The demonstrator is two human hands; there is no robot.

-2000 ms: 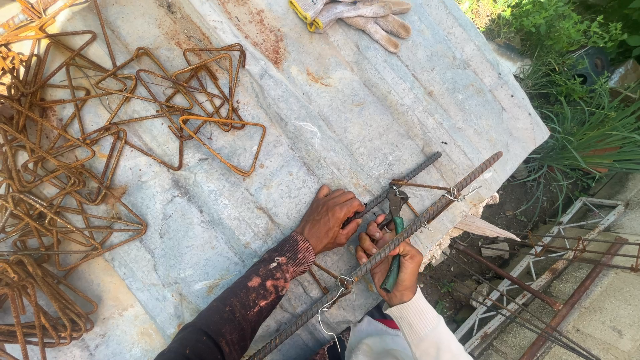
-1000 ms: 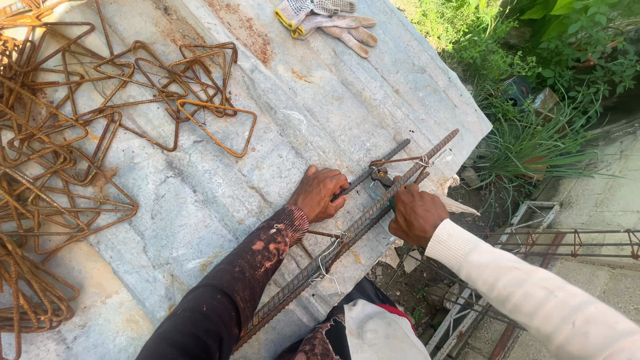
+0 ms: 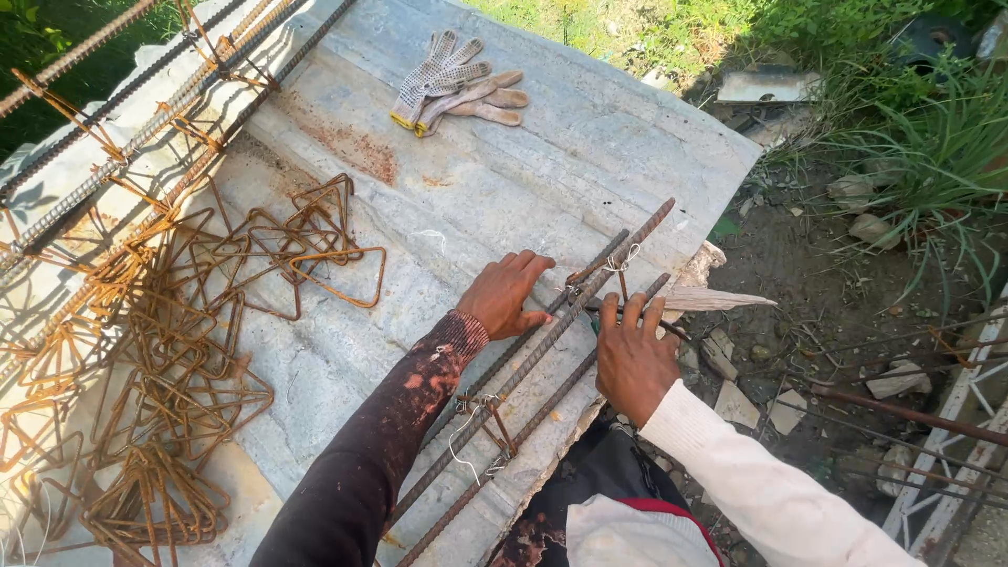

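Note:
A small cage of ribbed steel rebars (image 3: 551, 339), joined by triangular stirrups and tied with wire, lies at an angle near the edge of the metal sheet. My left hand (image 3: 506, 295) rests with its fingers spread beside the left bar, holding nothing. Over the right bar is my right hand (image 3: 638, 354), near the end stirrup. Dark green-handled pincers (image 3: 596, 324) show only partly under its fingers, so the grasp is largely hidden. White wire (image 3: 624, 258) loops around the middle bar near its upper end. Another wire tie (image 3: 465, 441) sits at the lower stirrup.
Rusty triangular stirrups (image 3: 189, 339) are heaped at left, beside a longer rebar cage (image 3: 157, 126). Work gloves (image 3: 457, 87) lie on the corrugated metal sheet (image 3: 551, 150). A splintered wood piece (image 3: 713, 299) juts from the edge. Broken tiles (image 3: 736, 404) and a white metal truss (image 3: 976, 394) are at right.
The rebar cage has turned, and a third bar now shows at its right. My left hand has let go of the bar and its fingers have spread. The view has shifted to show more at upper left.

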